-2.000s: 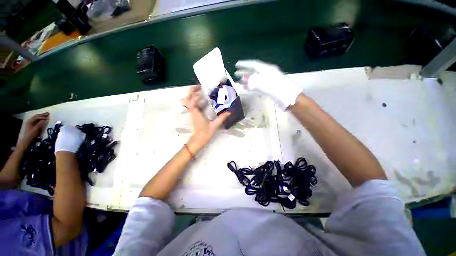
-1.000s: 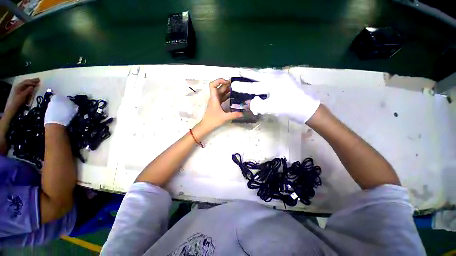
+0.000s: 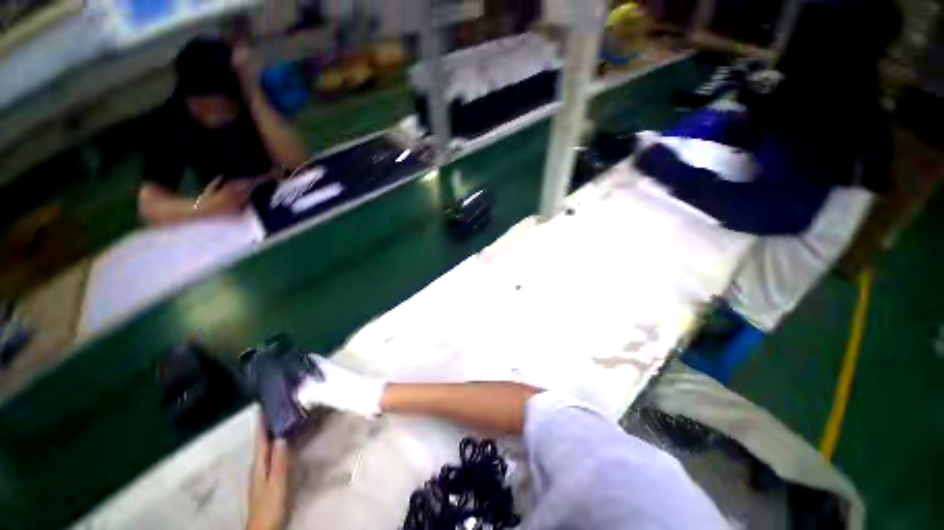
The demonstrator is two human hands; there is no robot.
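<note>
A black packaging box (image 3: 277, 385) is held at the belt-side edge of the white bench, with no white flap showing. My right hand (image 3: 340, 387), in a white glove, is on its right side. My bare left hand (image 3: 269, 481) touches its near end; the lower part of this hand is cut off by the frame's bottom edge. A heap of black looped cables (image 3: 463, 492) lies on the bench (image 3: 538, 321) close to my body.
A green conveyor belt (image 3: 342, 274) runs beyond the bench, with a black box (image 3: 194, 383) left of mine and another (image 3: 471, 210) farther right. A person (image 3: 223, 124) sits across the belt. Another person (image 3: 818, 124) is at the upper right. A post (image 3: 569, 114) stands by the belt.
The view has turned to the right. The box, whose white flap stood open at first, now shows no flap and is at the belt's edge between my hands.
</note>
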